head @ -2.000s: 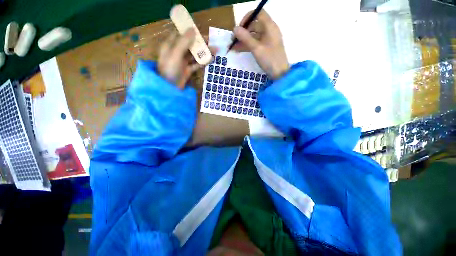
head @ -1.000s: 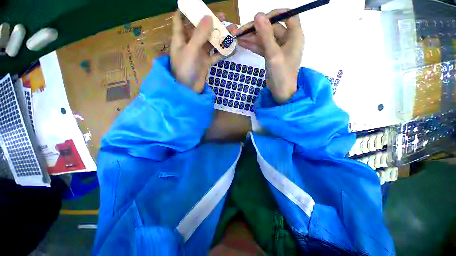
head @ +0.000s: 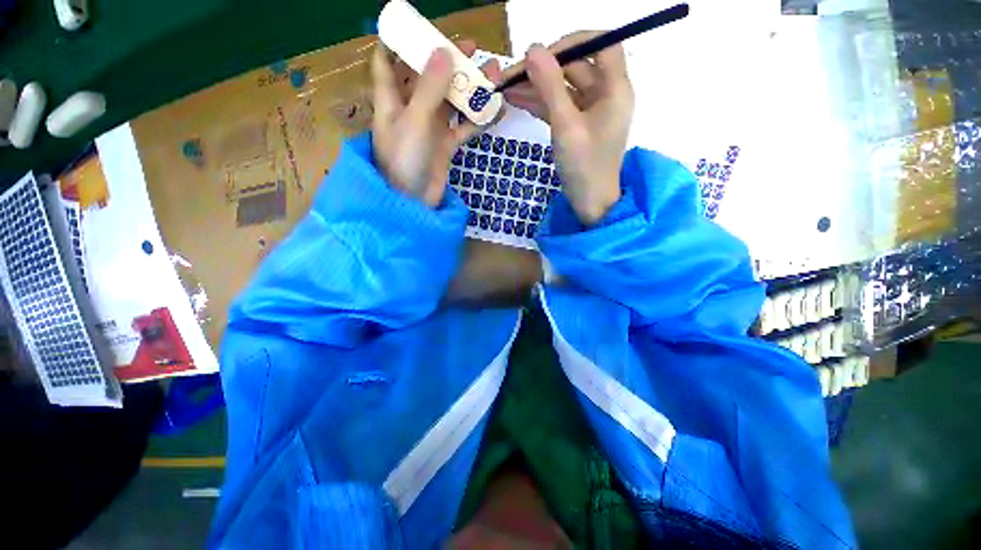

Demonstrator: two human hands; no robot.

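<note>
My left hand (head: 414, 134) holds a cream-white plastic housing (head: 418, 41), tilted with its lower end towards my right hand. A small dark sticker (head: 480, 99) lies on that lower end, beside a faint round mark. My right hand (head: 586, 129) holds a dark pen-like tool (head: 613, 35) between thumb and fingers. Its fine tip is at the sticker; whether it touches cannot be told. A white sheet with rows of dark stickers (head: 501, 183) lies below both hands, its upper part partly hidden by them.
Cardboard (head: 312, 140) lies under the work at left. A white board (head: 796, 161) with some dark stickers is at right. Green belt (head: 140, 54) carries several housings at upper left. Sticker sheets (head: 48, 290) and a printed sheet (head: 156, 279) lie far left. White parts (head: 801, 306) are lower right; clear plastic (head: 925, 215) far right.
The tool tip has moved from the sticker sheet to the housing's end, where a dark sticker now lies. The housing has come closer to my right hand. The belt housings have shifted left.
</note>
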